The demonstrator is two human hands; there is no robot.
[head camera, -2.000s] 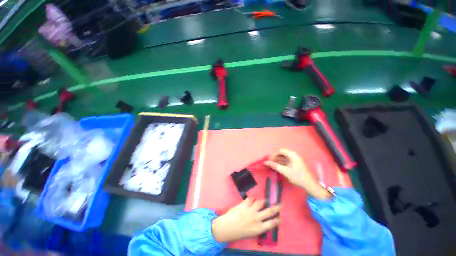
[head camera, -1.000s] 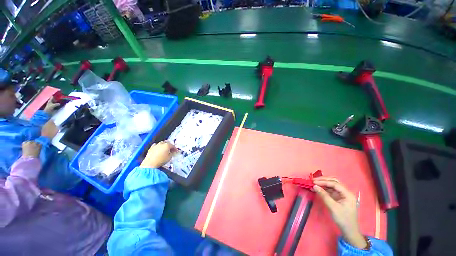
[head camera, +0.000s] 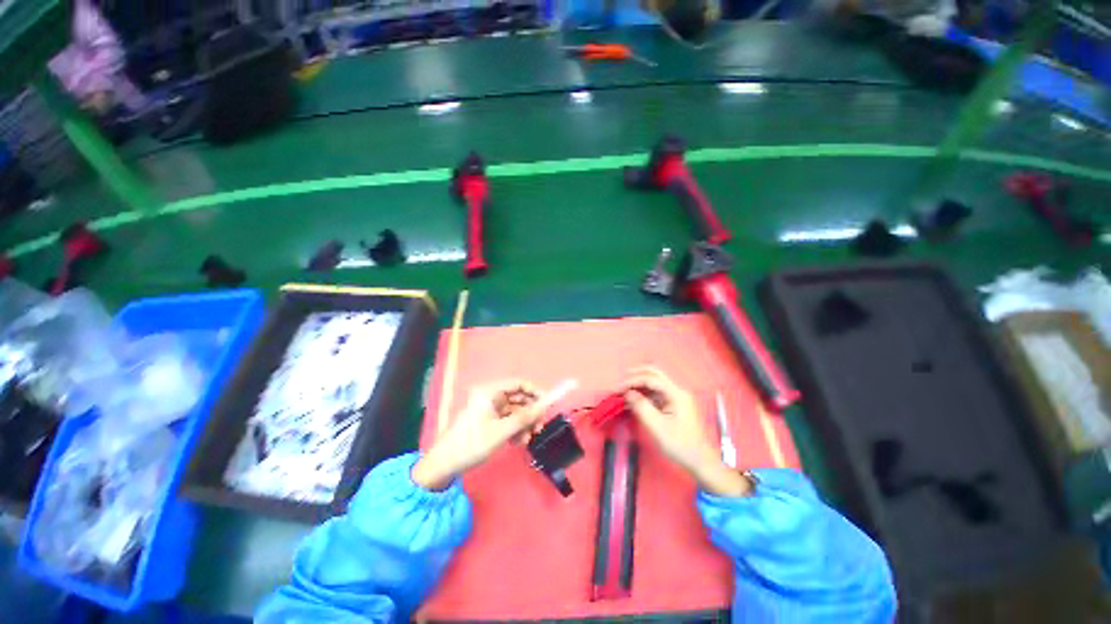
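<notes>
A red-and-black handle unit [head camera: 617, 518] lies lengthwise on the red-orange mat [head camera: 524, 345]. My right hand [head camera: 664, 421] pinches a small red trim piece [head camera: 607, 411] at the handle's upper end. A black head cover [head camera: 556, 446] lies just left of the handle, close to the red piece. My left hand [head camera: 490, 427] holds a small white strip [head camera: 559, 393] between thumb and fingers, above the mat near the black cover. Tweezers [head camera: 726, 429] lie on the mat's right side. The picture is slightly blurred.
Left of the mat are a black foam-lined box [head camera: 207, 469] of white strips and a blue bin [head camera: 171, 551] with plastic bags. A second handle unit [head camera: 738, 335] lies across the mat's upper right. Right are a black foam tray [head camera: 932, 421] and a cardboard box [head camera: 1042, 341]. More units lie on the green bench [head camera: 573, 244].
My left hand has moved from the box of white strips back over the mat and now holds a white strip. My right hand still holds the red piece. The view has shifted.
</notes>
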